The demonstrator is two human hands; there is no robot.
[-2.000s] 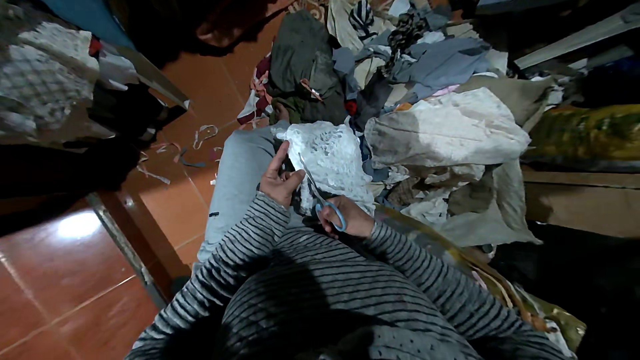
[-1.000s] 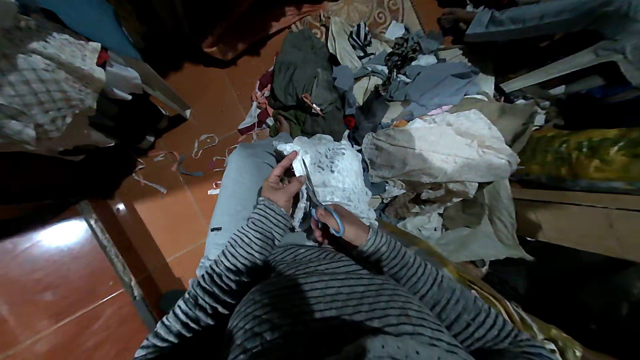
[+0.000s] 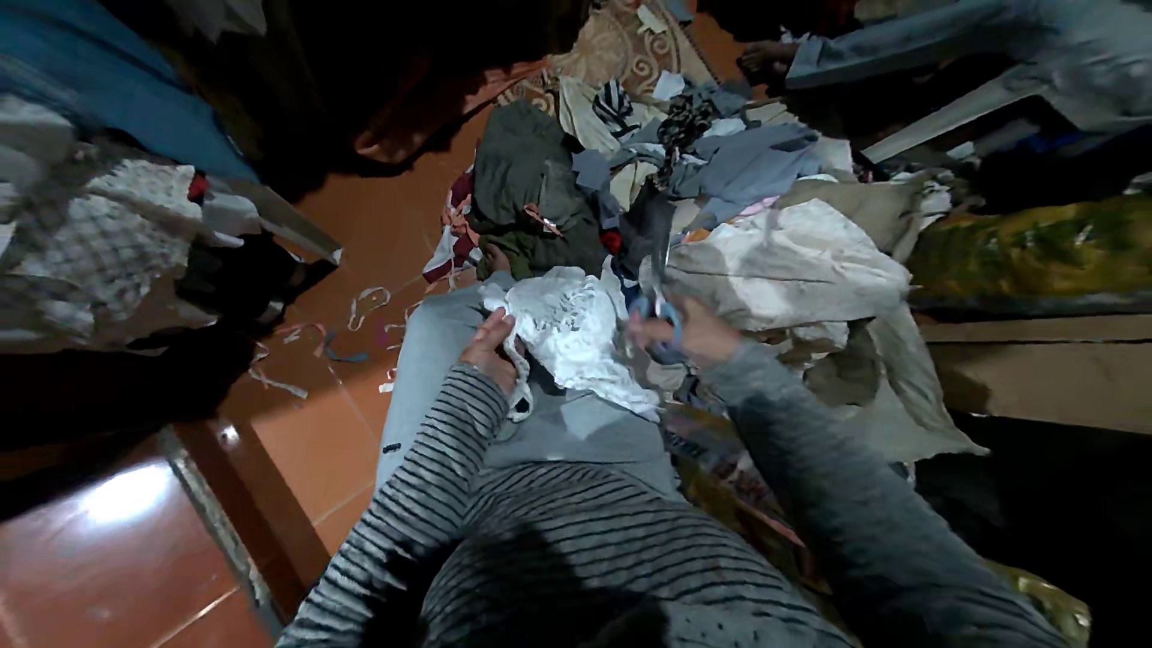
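Observation:
A white lacy cloth [image 3: 576, 328] lies across my lap, over grey trousers. My left hand [image 3: 490, 346] pinches its left edge, where a narrow strip of the cloth hangs down beside the fingers. Right of the cloth, my right hand [image 3: 688, 331] holds scissors [image 3: 664, 315] with blue handles, fingers in the loops and blades pointing up and away. The scissors and this hand are blurred; the blades are apart from the white cloth, and how far they are spread cannot be told.
Beyond my lap is a heap of garments, with a dark green cloth [image 3: 531, 189] and a cream cloth [image 3: 792, 265]. Cut strips [image 3: 292, 387] lie on the tiled floor. Checked cloth [image 3: 117, 243] is piled at left. Another person's leg [image 3: 900, 45] is at upper right.
My right hand and the scissors have moved right, away from the white cloth, where the blades were before. My left hand has moved lower on the cloth's left edge.

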